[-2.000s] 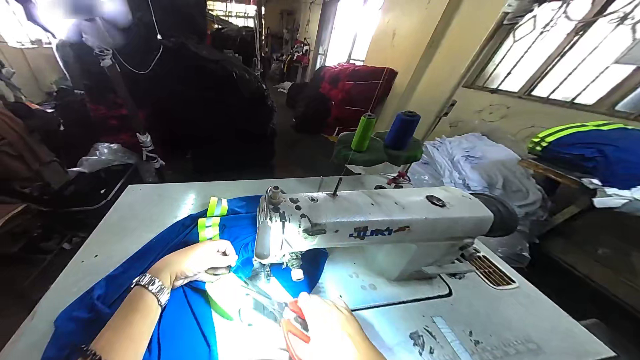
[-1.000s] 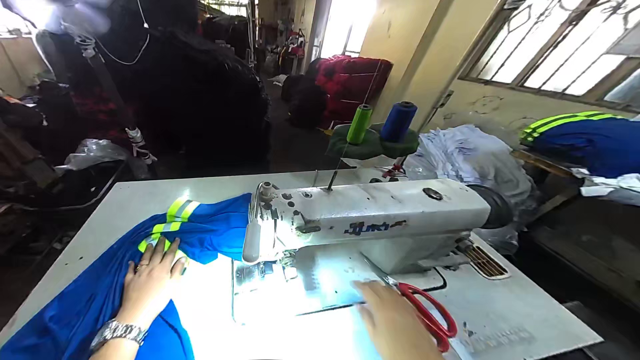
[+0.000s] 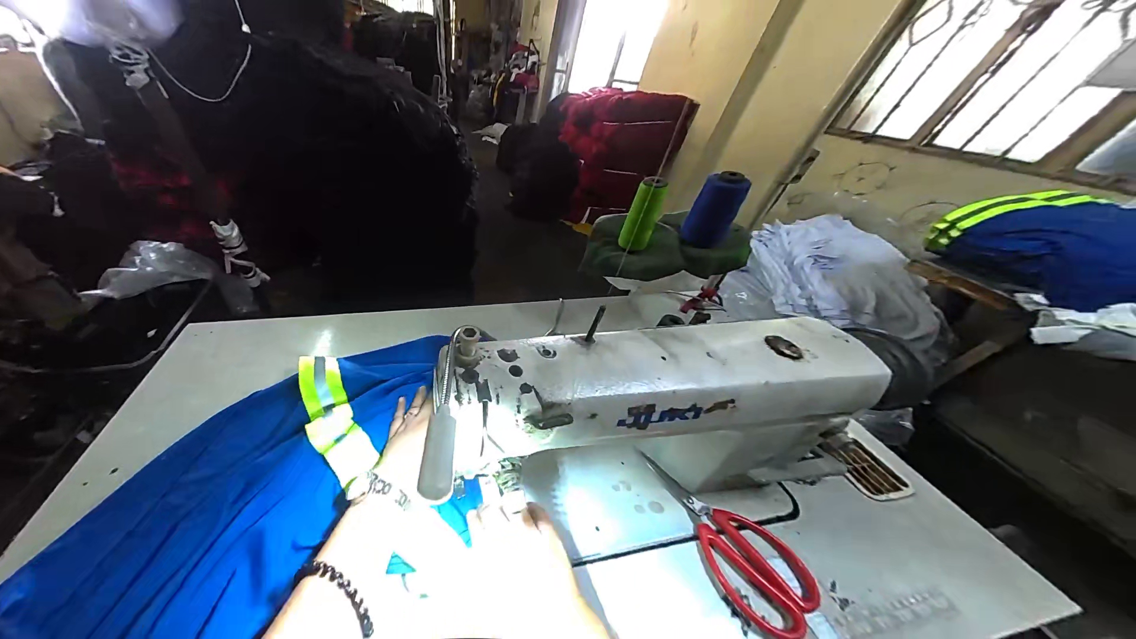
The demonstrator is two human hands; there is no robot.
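Blue fabric (image 3: 222, 479) with a yellow-and-silver reflective strip (image 3: 333, 417) spreads over the left of the table and under the head of a Juki sewing machine (image 3: 657, 382). My left hand (image 3: 410, 439) lies on the cloth just left of the needle area, fingers partly hidden behind the machine's head. Close in front of the presser foot, my right hand (image 3: 519, 541) touches the work, washed out by the lamp's glare; its grip is unclear. Red-handled scissors (image 3: 754, 568) rest on the machine bed and table, right of that hand.
Green (image 3: 643, 213) and blue (image 3: 715, 209) thread cones stand behind the machine. A pile of white cloth (image 3: 825, 275) sits at the right rear, with folded blue garments (image 3: 1038, 244) beyond it. Dark bundles (image 3: 355, 177) are stacked behind the table at left.
Two seconds ago my right hand held the scissors; they now lie on the machine bed and table. Since one second ago, both hands have moved toward the needle area.
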